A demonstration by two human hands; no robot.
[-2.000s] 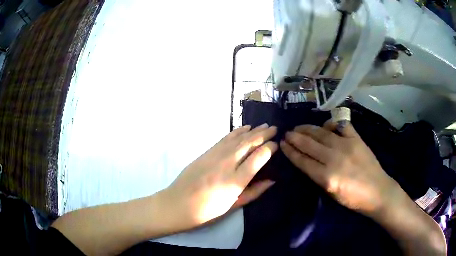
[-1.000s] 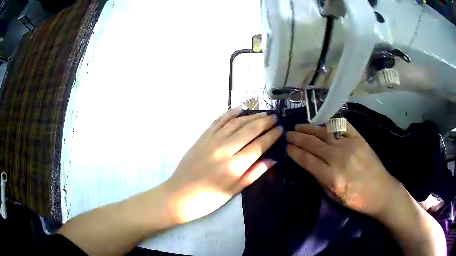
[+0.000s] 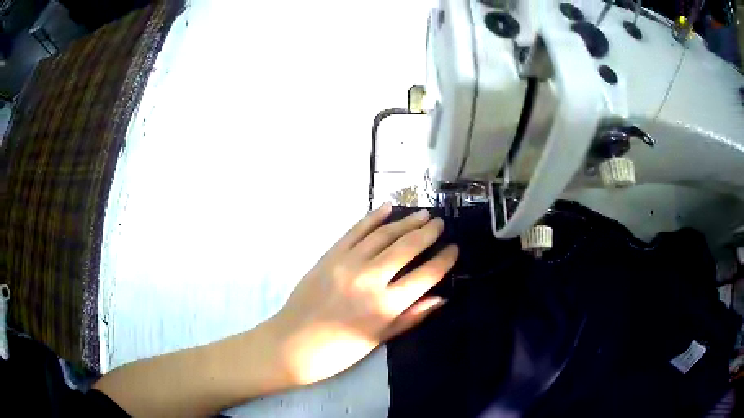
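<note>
The dark navy garment lies on the white table, its upper edge under the machine head at the presser foot. My left hand lies flat on the garment's left part, fingers slightly spread, fingertips near the upper edge just left of the foot. It presses on the cloth rather than pinching it. A small white care label shows on the cloth at lower right. My right hand is not in the picture. The needle is too small and dark to make out.
The white machine head with its curved guard and ribbed tension knobs stands at upper right. Brown plaid cloth covers the table's left end. The machine bed outline shows left of the head.
My right hand has left the cloth and gone out of view. The care label is now uncovered. The machine sits lower in the picture. My left hand stays on the garment.
</note>
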